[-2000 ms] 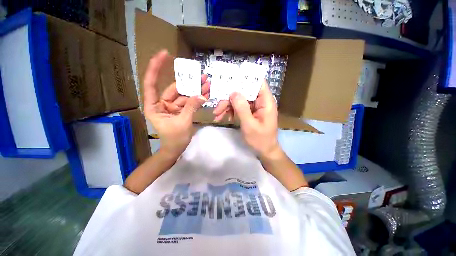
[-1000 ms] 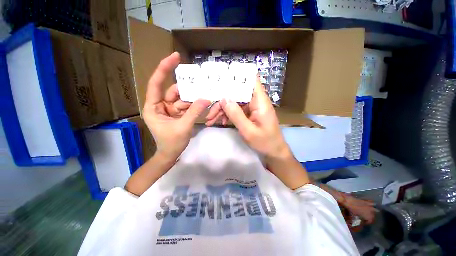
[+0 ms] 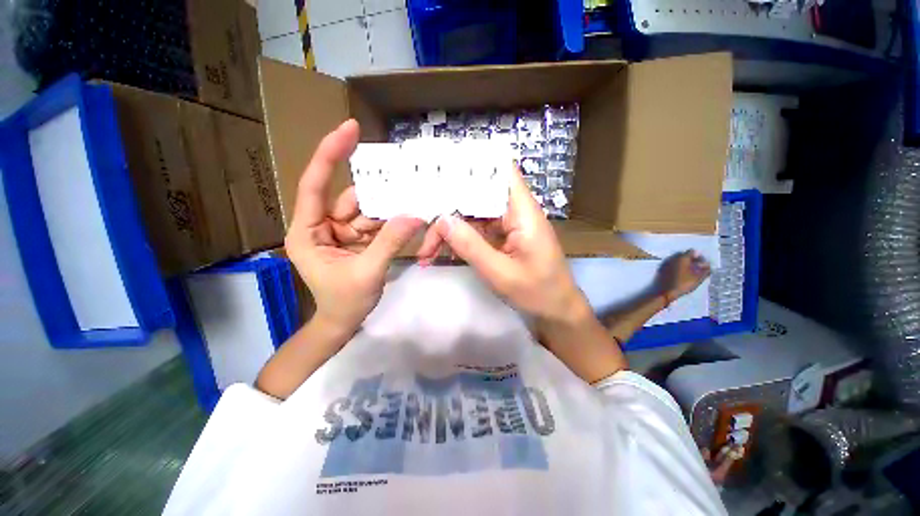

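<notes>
A row of white plastic units (image 3: 432, 181) with faint grey print is held level above the open carton (image 3: 674, 151). My left hand (image 3: 348, 237) grips the row's left end, thumb below and index finger raised beside it. My right hand (image 3: 514, 237) grips the right end, thumb at the lower edge. The units touch side by side; the seams are washed out by glare. Small white and silvery pieces (image 3: 558, 151) fill the carton's bottom, partly hidden behind the row.
A blue-rimmed tray (image 3: 746, 262) with white pieces lined along one edge lies at right; another person's hand (image 3: 686, 274) reaches over it. Another hand (image 3: 718, 466) shows at lower right. Closed cartons (image 3: 166, 176) and blue-rimmed trays (image 3: 91, 212) stand at left.
The separate left unit has joined the others in one row, now straighter and slightly lower. Another person's hand has come over the right tray.
</notes>
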